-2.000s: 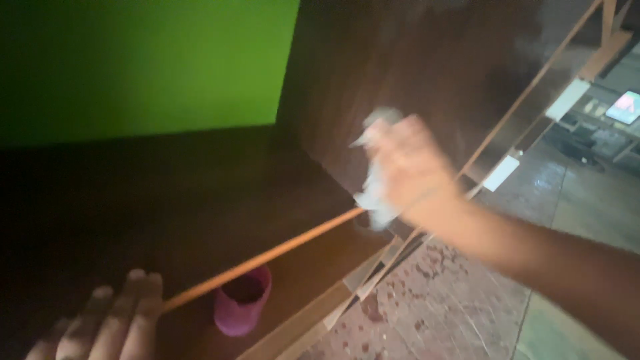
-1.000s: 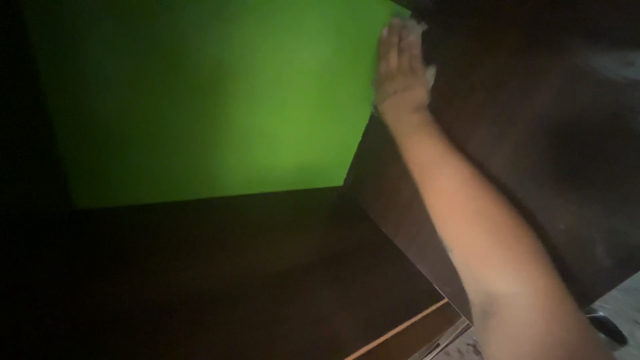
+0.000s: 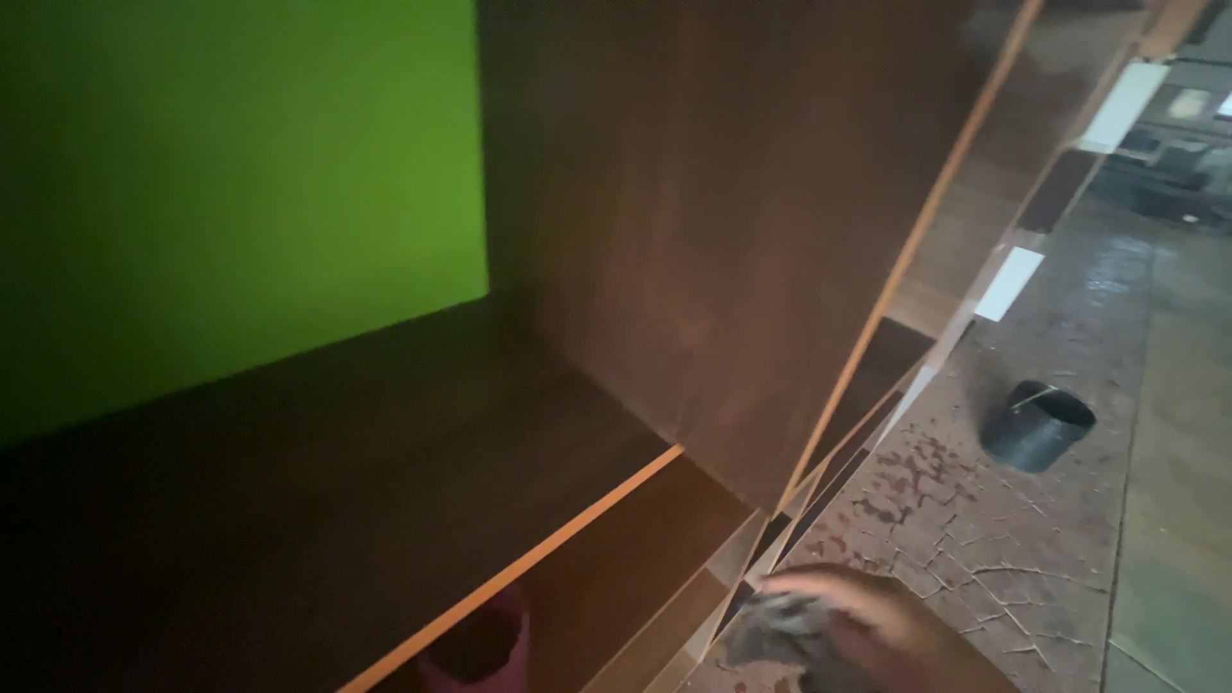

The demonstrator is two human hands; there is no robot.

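At the lower right, my right hand (image 3: pixel 866 616) is closed around a crumpled grey cloth (image 3: pixel 784 630), beside the outer edge of a dark wooden cabinet. The cabinet's dark brown side panel (image 3: pixel 731 231) stands behind it, and a bright green back panel (image 3: pixel 260 183) fills the upper left. A dark shelf (image 3: pixel 318 462) with a light orange-brown front edge runs below the green panel. My left hand is not in view.
A pink container (image 3: pixel 520 640) sits below the shelf edge, partly cut off. A black bucket (image 3: pixel 1020 438) stands on the wet-marked, cracked floor (image 3: pixel 962 539) at the right. Cabinet frame edges (image 3: pixel 919 245) slant between the panel and the floor.
My right hand with the cloth has come down from the top of the side panel to beside the cabinet's outer edge. My left hand, at the shelf edge two seconds ago, is out of view.
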